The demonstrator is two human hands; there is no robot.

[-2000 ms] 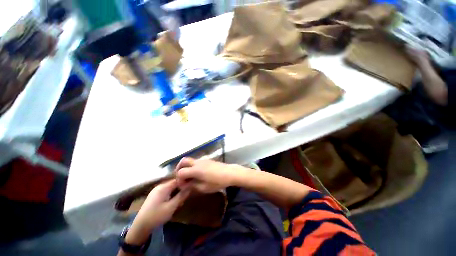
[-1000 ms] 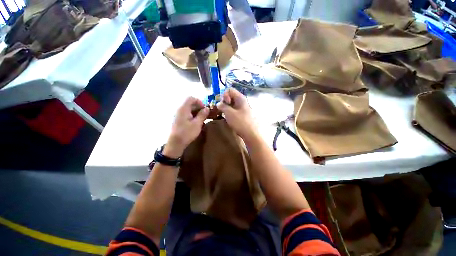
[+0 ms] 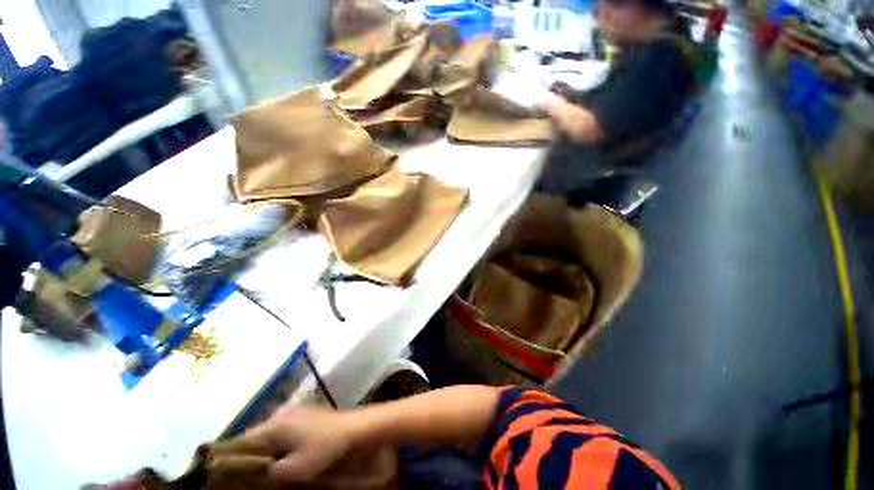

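A brown bag body (image 3: pixel 359 469) lies low in front of me, cut off by the bottom edge. My right hand (image 3: pixel 311 442) is blurred and grips its upper part, with the fingers pointing left. What looks like fingertips of my left hand (image 3: pixel 139 478) shows at the bottom edge by the bag's dark left end; the rest is out of the picture. A loose pile of small gold pieces (image 3: pixel 199 348) lies on the pale work board (image 3: pixel 251 335) below the blue press frame (image 3: pixel 125 316).
Black pliers (image 3: pixel 337 287) lie on the white table (image 3: pixel 383 325) near its edge. Bag bodies (image 3: pixel 398 225) lie beyond, beside a clear plastic bag (image 3: pixel 216 239). A carton (image 3: pixel 628 258) with bag bodies stands beside the table. A person (image 3: pixel 637 86) sits farther along; an aisle runs right.
The view has swung right, bringing the carton, person and aisle in. My hands were together at the bag's edge under the press head; now they are low, and the left is mostly out of view.
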